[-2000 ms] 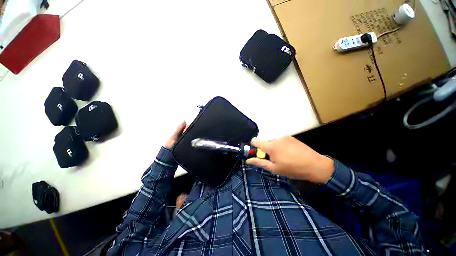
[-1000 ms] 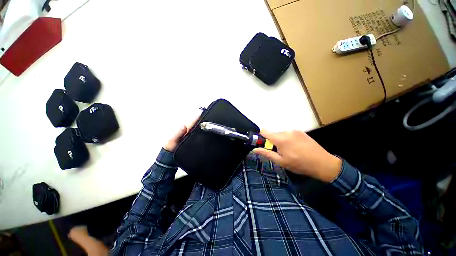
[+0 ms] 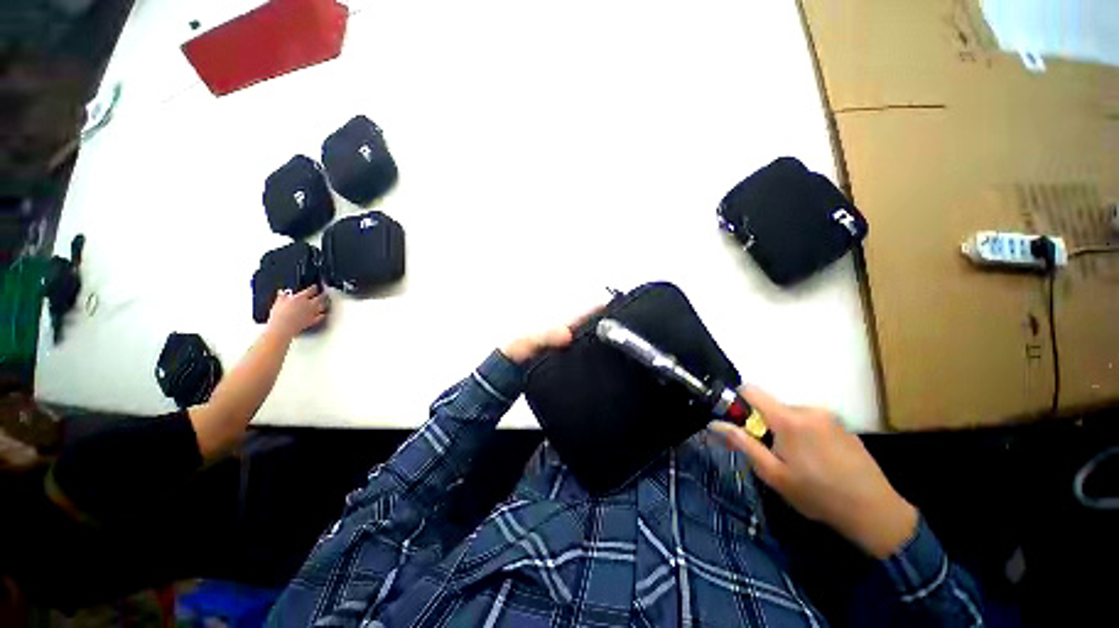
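Note:
A black zipped bag [image 3: 601, 411], plain face up, is held over the table's front edge, close to my body. My left hand [image 3: 546, 344] grips its upper left edge; the fingers are partly hidden by the bag. My right hand [image 3: 816, 466] holds a silver-ended hand tool [image 3: 657, 362] by its black handle with red and yellow bands. The tool's silver end lies over the upper part of the bag's face; whether it touches cannot be told.
Several black bags [image 3: 366, 254] lie on the white table [image 3: 552, 147] at left. Another person's hand [image 3: 297, 312] is on one. Another black bag [image 3: 792, 221] lies at right, beside cardboard [image 3: 933, 331] with a power strip [image 3: 1012, 250]. A red panel [image 3: 268, 47] lies at back left.
The view has turned left, shifting the table items rightwards. The other person's arm has reached in from the left onto a bag. My hands still hold the bag and tool.

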